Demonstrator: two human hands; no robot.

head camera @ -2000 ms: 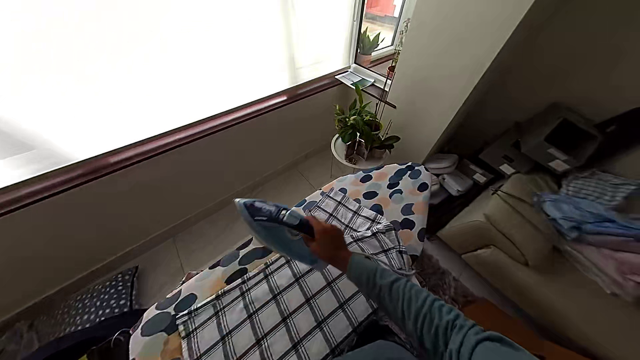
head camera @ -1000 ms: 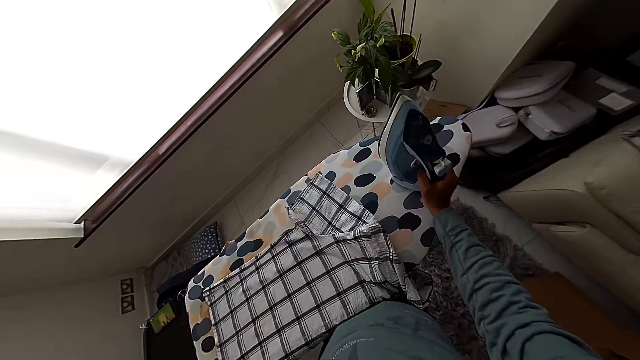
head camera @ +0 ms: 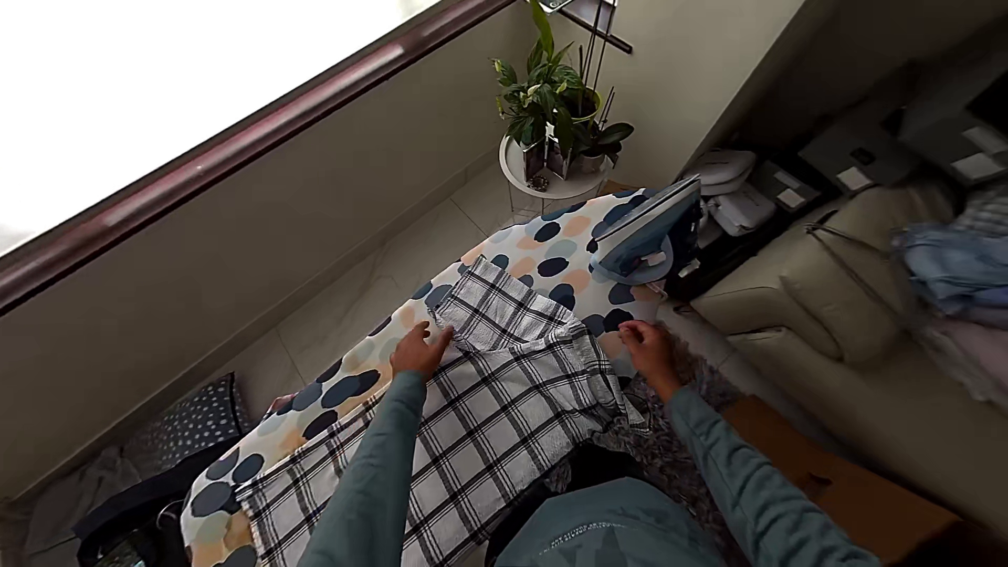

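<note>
A black-and-white checked shirt (head camera: 504, 394) lies spread over an ironing board with a spotted cover (head camera: 346, 386). My left hand (head camera: 421, 349) is at the shirt's far left edge beside the sleeve, thumb and fingers apart, holding nothing. On the other side, my right hand (head camera: 650, 350) hovers by the board's right edge, just right of the shirt's collar area. Its fingers are curled, and whether anything is between them cannot be told. The blue steam iron (head camera: 650, 232) stands upright on its heel at the board's narrow end, beyond my right hand.
A round white side table (head camera: 516, 161) with potted plants (head camera: 551, 94) stands past the board's tip. A beige sofa (head camera: 866, 346) bearing folded clothes (head camera: 957, 268) is at right. A cardboard box (head camera: 827, 472) sits on the floor, and a dotted cushion (head camera: 193, 413) lies at left.
The iron, held by my right hand in both earlier frames, now stands on the board, released. My left hand has come into view at the shirt.
</note>
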